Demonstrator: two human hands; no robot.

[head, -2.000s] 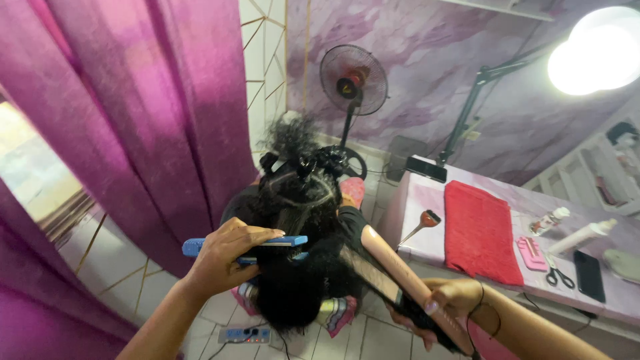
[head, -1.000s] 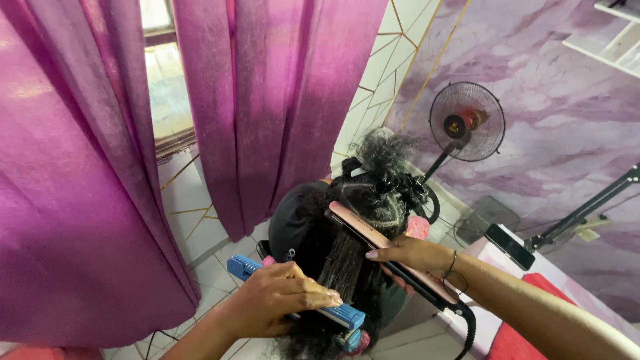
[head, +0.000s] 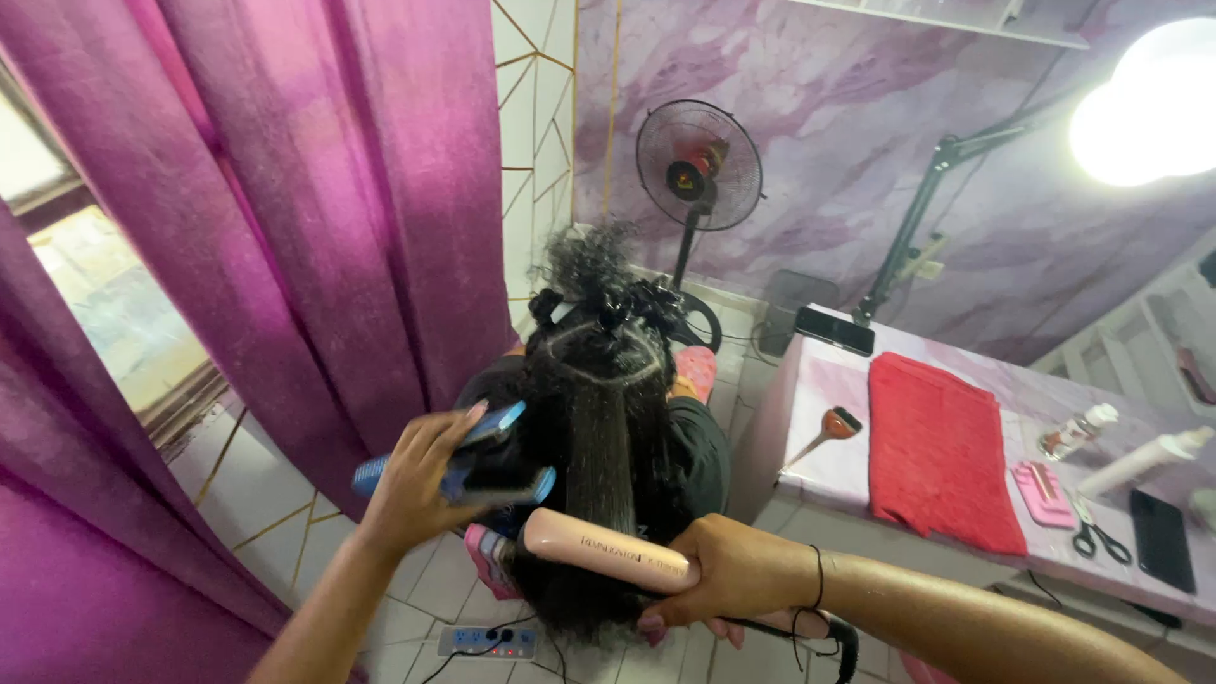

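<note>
Below me sits a person in dark clothing, the head seen from above, with hair (head: 603,456) parted at the crown, its upper part tied up and its lower part hanging straight. My left hand (head: 423,475) is closed around a blue hinged hair tool (head: 494,483), its two arms spread apart, just left of the hair. My right hand (head: 717,570) grips a rose-gold hair straightener (head: 608,551), which lies across the lower length of the hair. Whether its plates are pressed together on the hair is hidden from above. A dark cord runs from its handle.
On the right, a table (head: 817,380) bears a red towel (head: 940,446), a tint brush (head: 836,425), phones, scissors (head: 1097,537) and bottles. A fan (head: 700,166) stands beyond the person. Purple curtains (head: 313,190) hang at left. A power strip (head: 486,641) lies on the tiled floor.
The straightener has moved from near the roots down to the lower length of the hair. My left hand has moved off the hair to its left side, the blue tool now spread. The view has swung right.
</note>
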